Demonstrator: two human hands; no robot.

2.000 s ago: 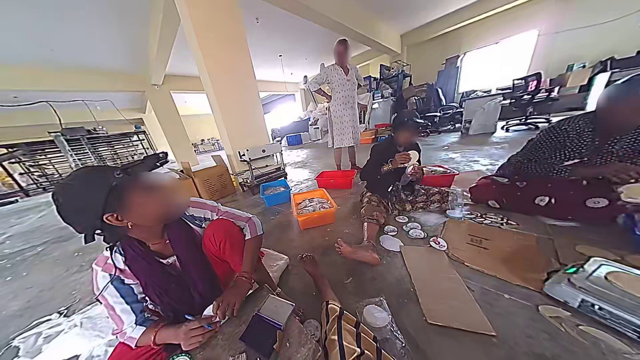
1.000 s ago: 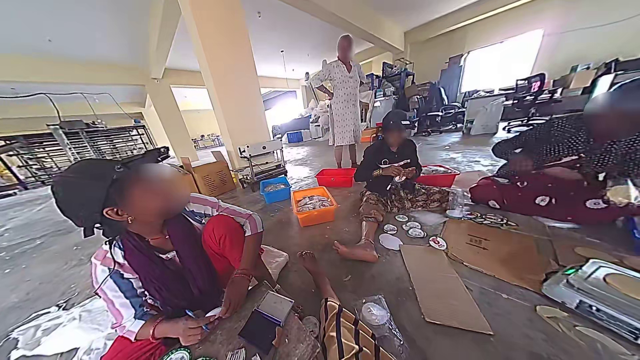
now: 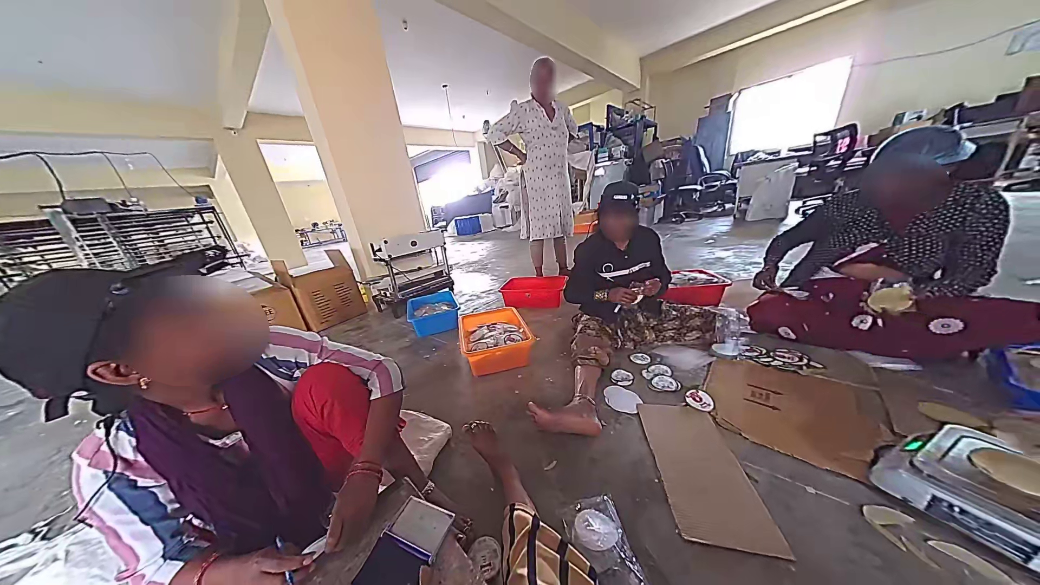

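Observation:
Neither my left hand nor my right hand is in view. My leg in striped cloth point(image 3: 543, 548) reaches in from the bottom edge. Beside it lies a clear plastic bag point(image 3: 600, 530) with a round white piece in it. To its left are a dark blue open box point(image 3: 392, 543) and a small round disc point(image 3: 485, 557). A co-worker in a striped shirt sits close at the left, a blue pen point(image 3: 284, 561) in one hand. Farther ahead, round printed pieces point(image 3: 660, 378) lie on the floor by a seated co-worker who holds a small pale piece point(image 3: 635, 294).
Cardboard sheets point(image 3: 715, 487) lie ahead to the right, near a digital scale point(image 3: 959, 487) with a round piece on it. Orange point(image 3: 497, 357), blue point(image 3: 432, 322) and red point(image 3: 532, 293) bins stand farther off. A person stands behind them; another sits at the right.
The seated co-worker in black has lowered their hands from near the face to the lap. The co-worker at the right has leaned inward, to the left.

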